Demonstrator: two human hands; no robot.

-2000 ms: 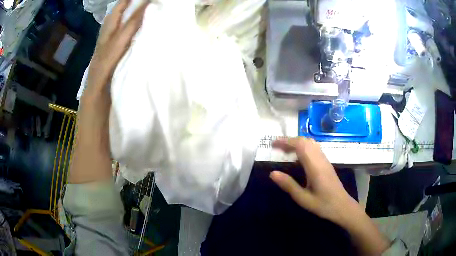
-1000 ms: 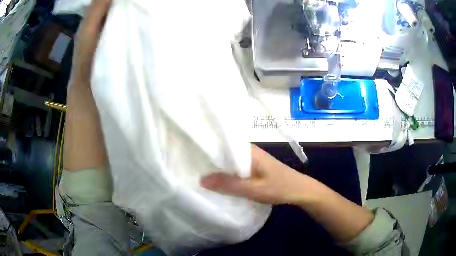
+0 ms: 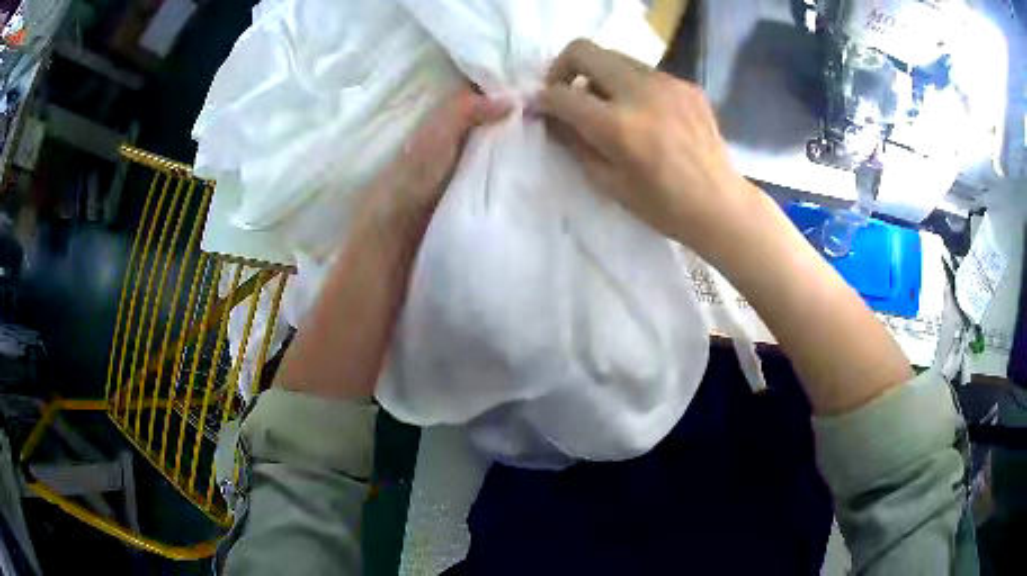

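Note:
A bundle of white fabric (image 3: 541, 293) hangs over the table's front edge above my lap, gathered to a narrow neck at the top. My left hand (image 3: 456, 129) grips the gathered neck from the left. My right hand (image 3: 631, 124) grips it from the right, with the fingers bent around the cloth. The two hands are close together. More white fabric (image 3: 304, 124) spreads behind and to the left. The fingertips are partly hidden in the folds.
The sewing machine (image 3: 912, 79) stands at the upper right, with a blue tray (image 3: 878, 264) below it, partly behind my right forearm. A white label (image 3: 982, 270) lies at the far right. A yellow wire rack (image 3: 169, 326) stands at the left. A narrow white strip (image 3: 746, 351) hangs at the table edge.
My right hand has moved up from the lower part of the cloth to its neck. My left hand has come down beside it. The cloth is now bunched, and the view has shifted left.

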